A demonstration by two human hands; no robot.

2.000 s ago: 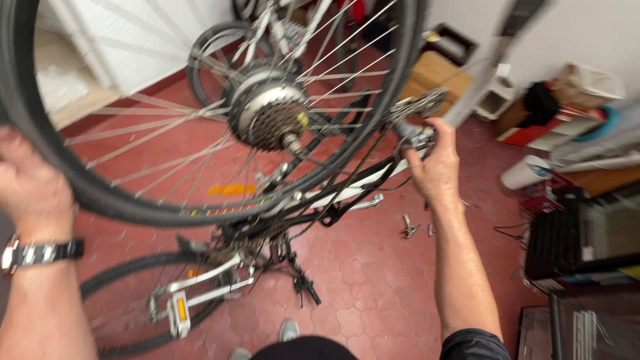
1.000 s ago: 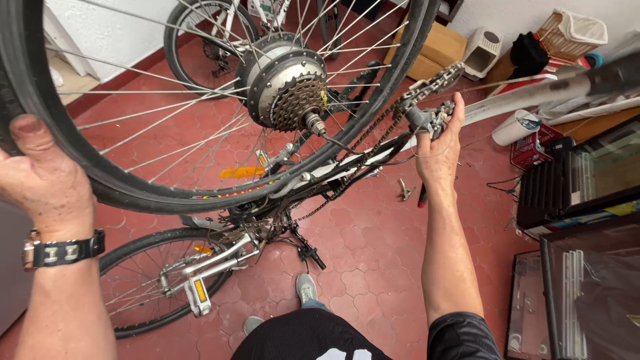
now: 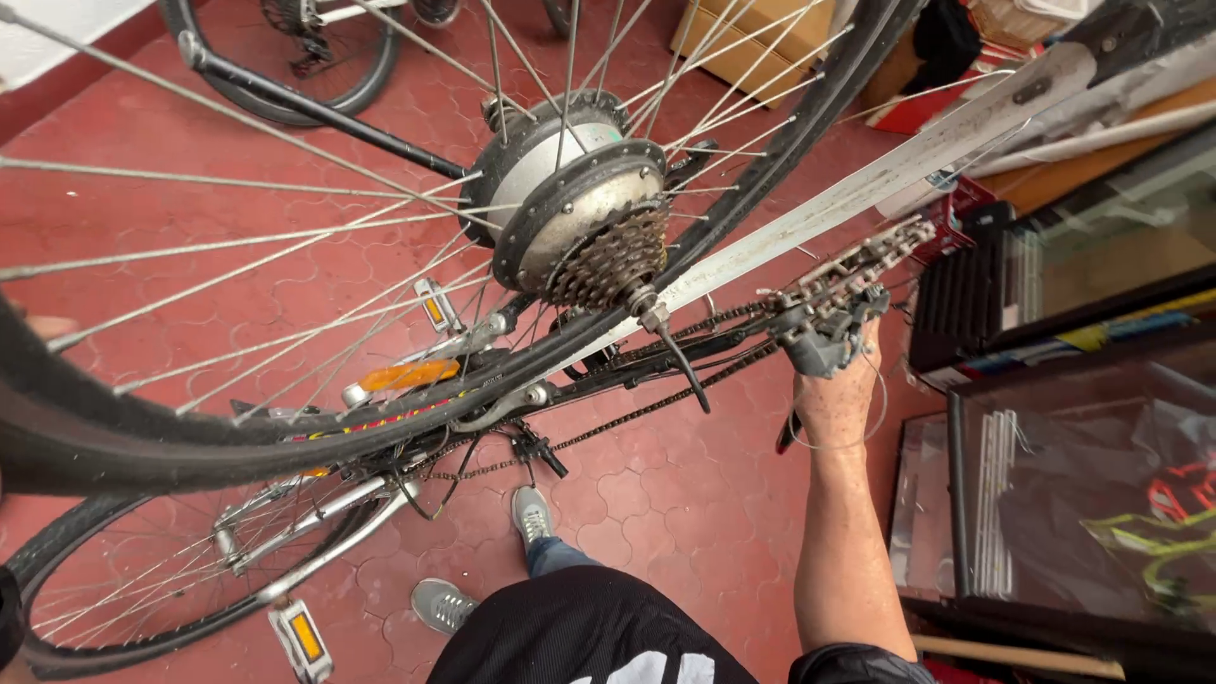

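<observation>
My left hand (image 3: 49,328) is mostly out of frame at the left edge; its fingers show blurred behind the tyre of a spoked bicycle wheel (image 3: 760,180). The wheel is raised and tilted, with a silver hub motor (image 3: 579,218) and a rusty cassette (image 3: 613,252); a short black cable (image 3: 689,370) comes from its axle. My right hand (image 3: 841,394) grips the rear derailleur (image 3: 822,337) from below, right of the axle. The chain (image 3: 655,404) runs from there to the bicycle's frame. A thin bare cable loops at my wrist. The frame's white tube (image 3: 807,218) passes behind the wheel.
Another bicycle's wheel (image 3: 370,76) stands at the upper left. The bicycle's other wheel (image 3: 57,570) and a pedal (image 3: 302,638) are at the lower left. Cardboard boxes (image 3: 741,47) are at the top; glass-fronted black cabinets (image 3: 959,494) line the right side. The floor is red tile.
The wheel's hub and cassette now appear closer to the camera and lower in view. My left hand has nearly left the frame. My right hand remains at the derailleur.
</observation>
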